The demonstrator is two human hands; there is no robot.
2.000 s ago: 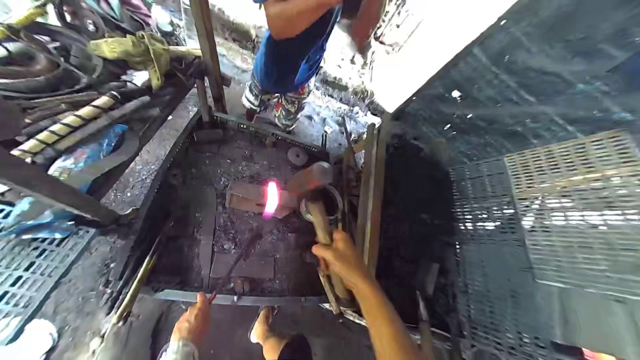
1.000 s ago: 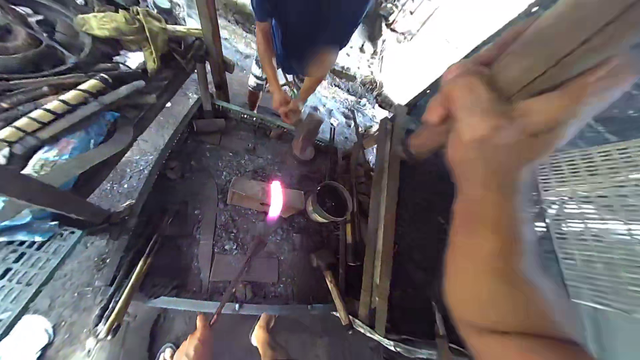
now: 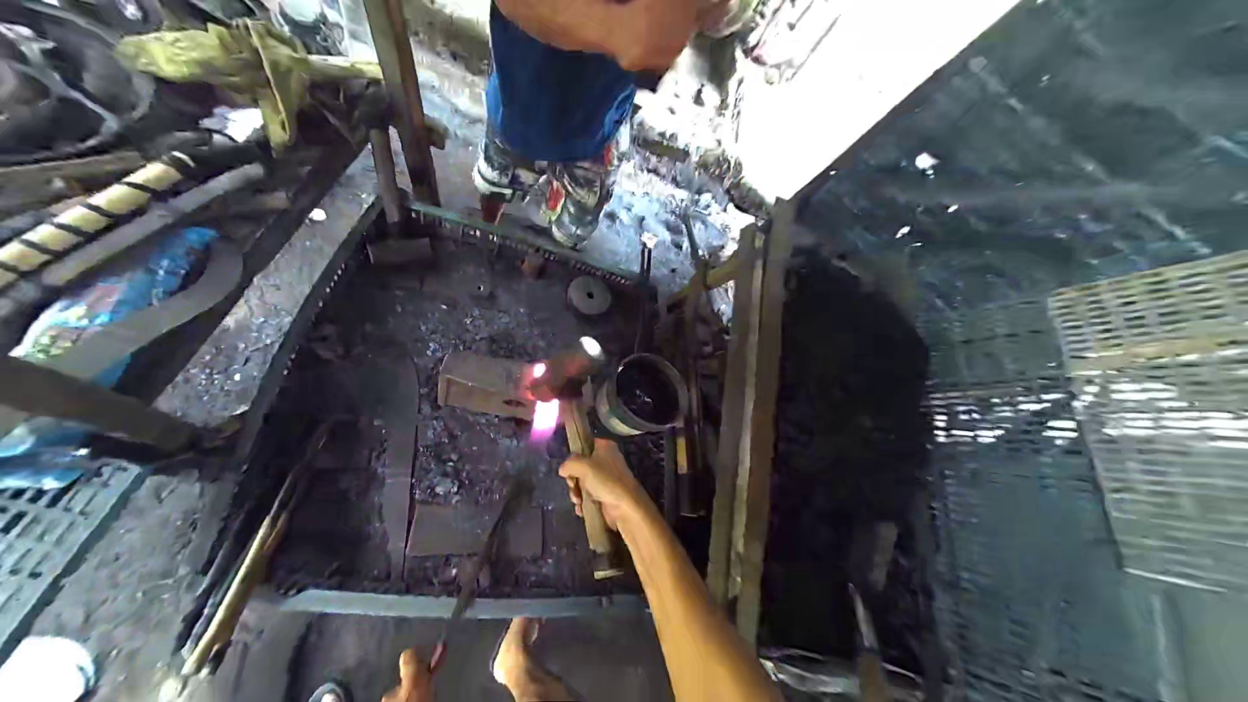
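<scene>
My right hand is closed on the wooden handle of a hammer, whose head is over the right end of the anvil. Part of a glowing hot metal piece shows below the hammer head; the rest is hidden. At the bottom edge, my left hand grips the end of a long, thin dark tool, perhaps tongs, which reaches up toward the glowing piece. Its far end is blurred.
A round container of dark contents stands right of the anvil. Wooden planks and a metal strip edge the pit. Across it stands another person. A wooden pole lies left. A plastic crate is at right.
My right hand and its hammer have come down from the raised position at upper right to the anvil. The other person's hammer, seen near the anvil before, no longer shows there.
</scene>
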